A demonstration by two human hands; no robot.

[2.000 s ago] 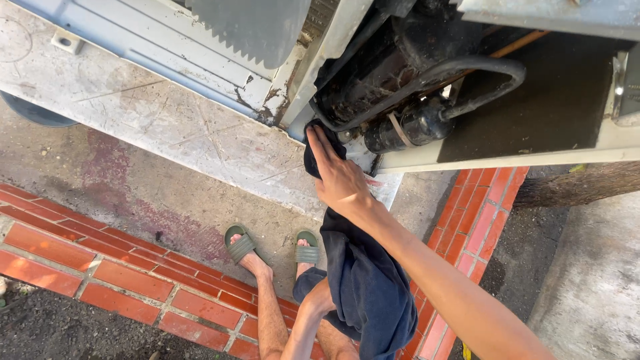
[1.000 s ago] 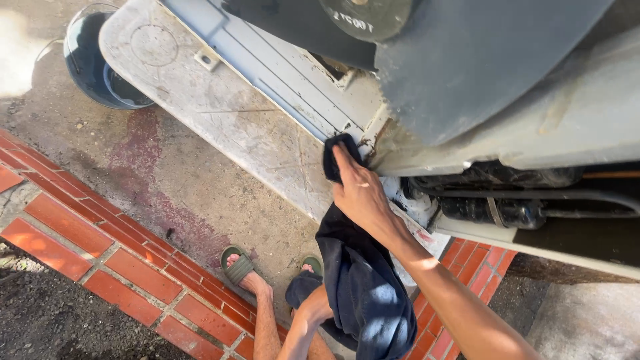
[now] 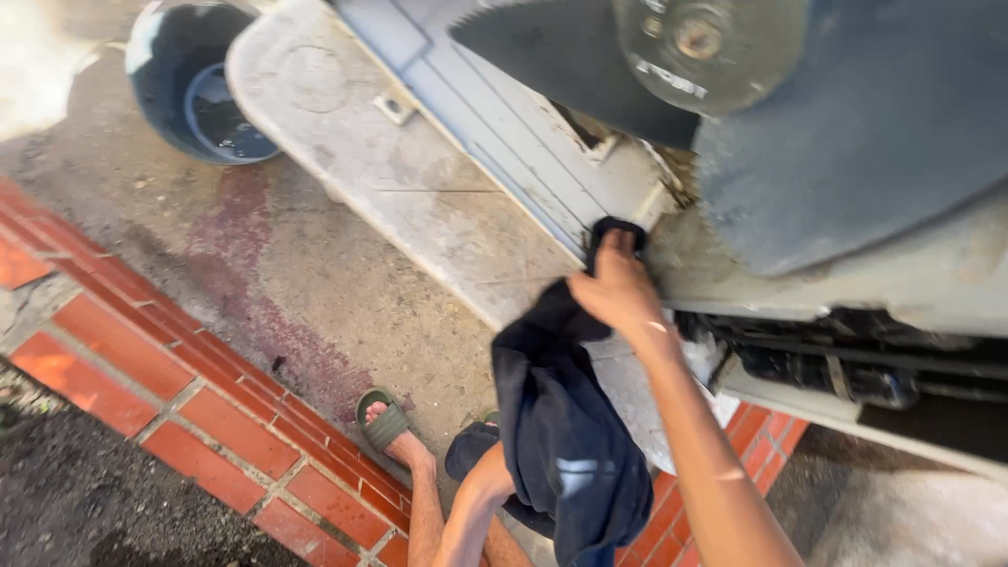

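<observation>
My right hand (image 3: 618,287) presses a bunched end of a dark navy cloth (image 3: 575,433) against the lower metal edge of an outdoor air-conditioning unit's base pan (image 3: 504,134). The rest of the cloth hangs down and drapes over my left hand (image 3: 500,472), whose fingers are hidden beneath it. Just above my right hand, at the upper right, are the large grey blades of a fan (image 3: 827,142) with a round hub. Black pipes and a cylindrical part (image 3: 835,378) lie in a dark compartment to the right of my forearm.
The unit stands on a pale, worn slab (image 3: 425,213). A dark bucket (image 3: 197,94) holding some liquid is on the concrete floor at the upper left. Red brick edging (image 3: 213,425) runs along the lower left. My sandalled foot (image 3: 386,425) is on the concrete.
My right hand with the cloth has shifted left along the unit's edge, away from the pipe compartment. The view has swung, bringing in the bucket and more of the fan.
</observation>
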